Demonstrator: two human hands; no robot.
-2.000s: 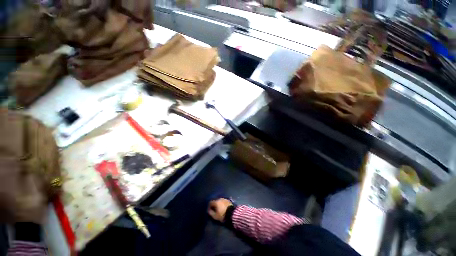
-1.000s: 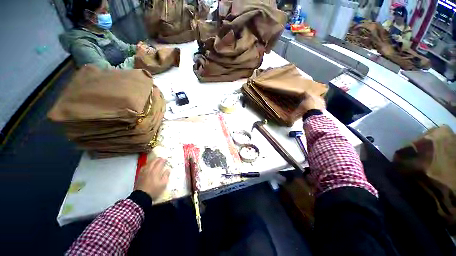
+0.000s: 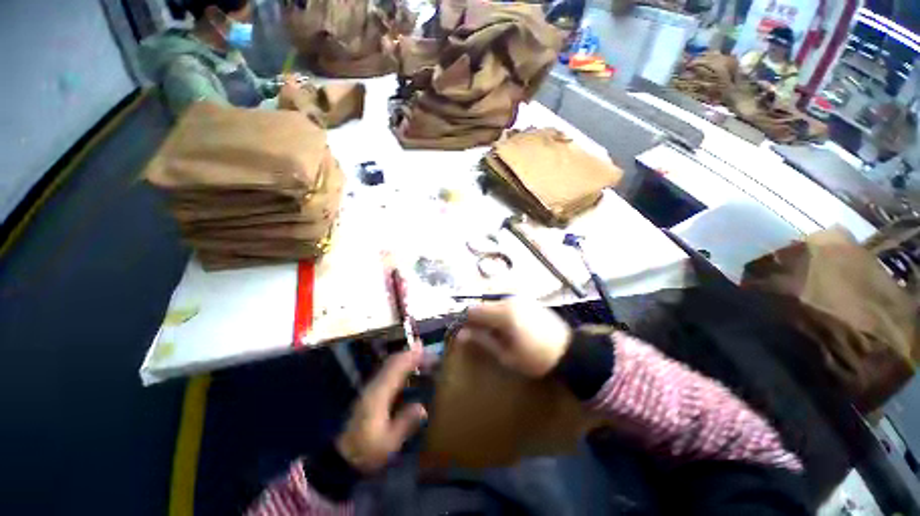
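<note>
A brown bag piece hangs over the lap in front of the table edge. My right hand is closed on its upper edge, blurred. My left hand is left of the piece, fingers apart, its fingertips near the front end of the narrow bar that juts from the table edge. I see nothing held in my left hand. The zipper on the piece cannot be made out.
Brown stacks stand left and right on the white table. Two round dishes, a wooden-handled hammer and a black-handled hammer lie near the right front. A person sits at the far left.
My right hand has moved from the right stack to the lap with a brown piece. My left hand has left the tabletop and moved to the bar's front end. The view has shifted.
</note>
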